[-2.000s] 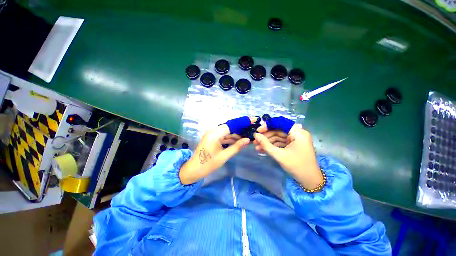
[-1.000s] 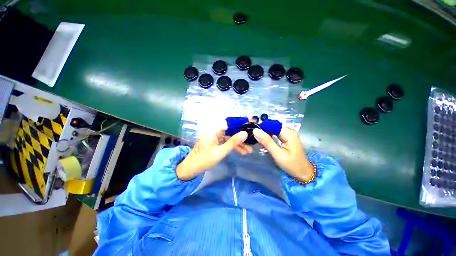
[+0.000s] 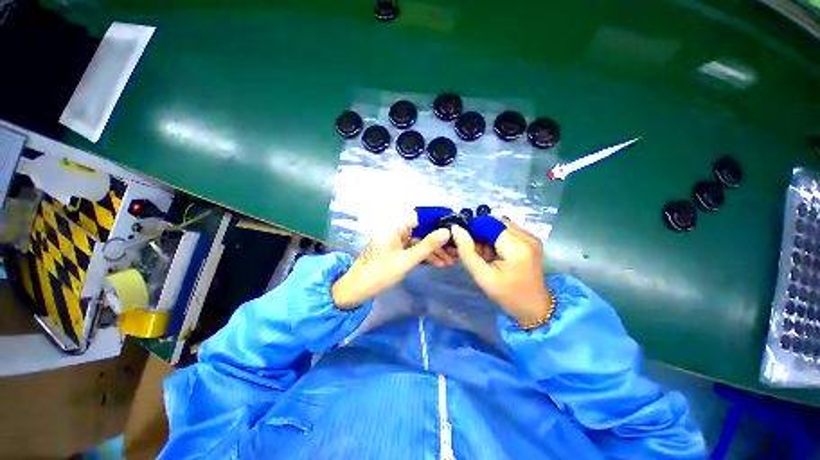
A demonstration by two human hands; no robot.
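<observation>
My left hand [image 3: 387, 263] and my right hand [image 3: 508, 269], with blue finger coverings, hold a black round piece [image 3: 455, 225] between thumbs and fingers, near the front of the clear plastic bag [image 3: 378, 193]. The fingers hide much of the piece. Small black parts [image 3: 483, 211] show just beyond the fingertips. Several larger black round pieces [image 3: 410, 144] stand in two uneven rows on the far part of the bag.
A white pointed tool [image 3: 595, 158] with a red end lies right of the bag. Three black pieces [image 3: 708, 195] are farther right, beside a parts tray [image 3: 771, 359]. One black piece [image 3: 386, 11] is at the far side. A white tray [image 3: 108, 81] and striped fixture [image 3: 67, 256] are left.
The held piece was seen more openly a second ago and is now more covered by the fingers. The single far piece has shifted left in view, towards the top edge. Both hands stay together.
</observation>
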